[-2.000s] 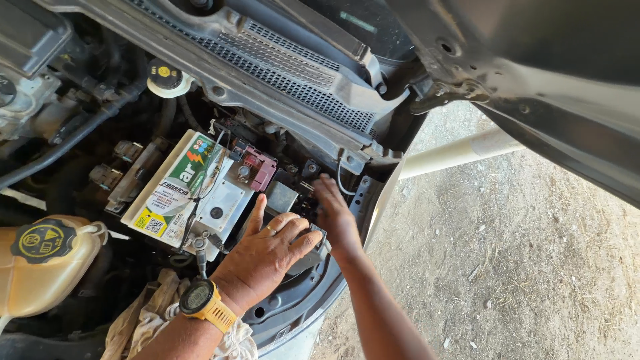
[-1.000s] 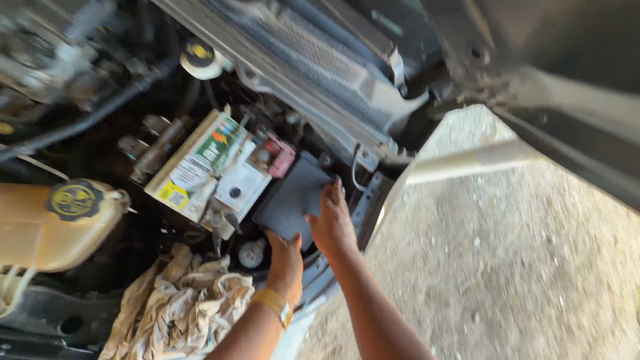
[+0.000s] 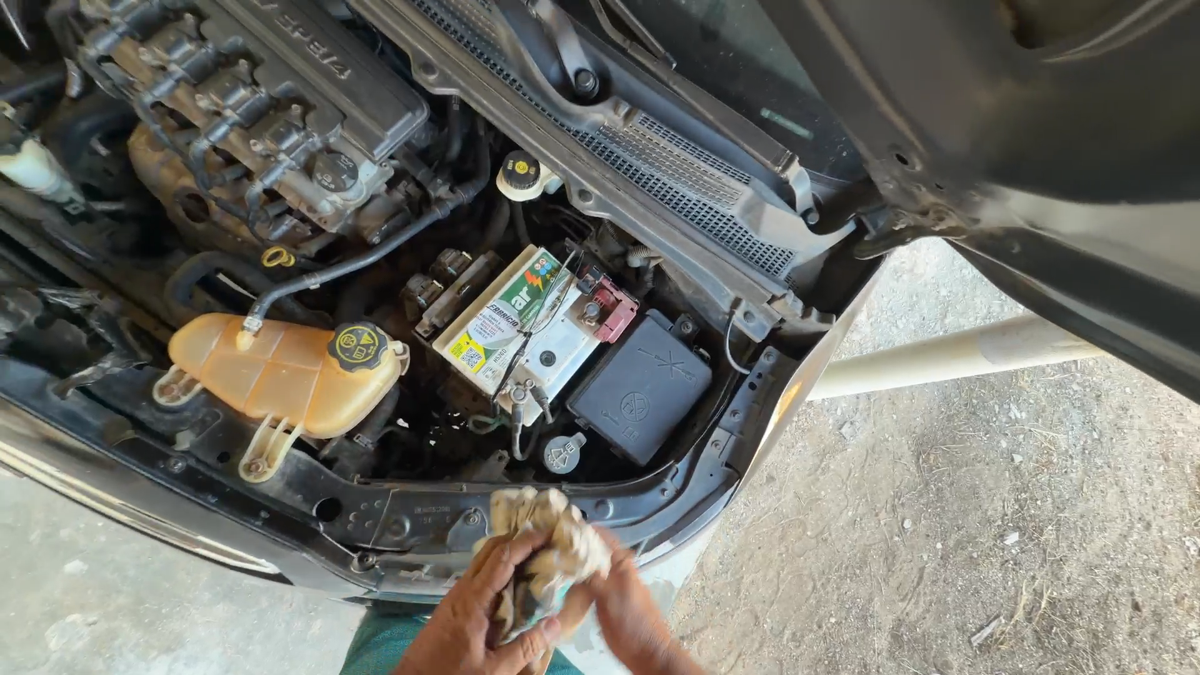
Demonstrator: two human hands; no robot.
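Below the front edge of the engine bay, my left hand (image 3: 492,605) grips a crumpled, stained cloth (image 3: 548,544). My right hand (image 3: 623,595), blurred, is against the right side of the same cloth; its fingers are partly hidden, so its grip is unclear. Beyond the hands, the black fuse box cover (image 3: 642,386) lies flat on its box, right of the car battery (image 3: 516,328). A red terminal cover (image 3: 614,311) sits at the battery's upper right corner. The round washer reservoir cap (image 3: 564,454) is just left of the fuse box's lower corner.
A tan coolant tank (image 3: 291,375) with a black cap stands at left, below the engine (image 3: 272,103). The brake fluid reservoir cap (image 3: 521,171) is above the battery. The raised hood (image 3: 1031,141) overhangs the right side, and a pale pole (image 3: 947,356) lies beyond the fender.
Both hands have left the fuse box, whose cover now lies on it. The cloth, earlier lying on the front edge of the bay, is now in my left hand. The view has widened.
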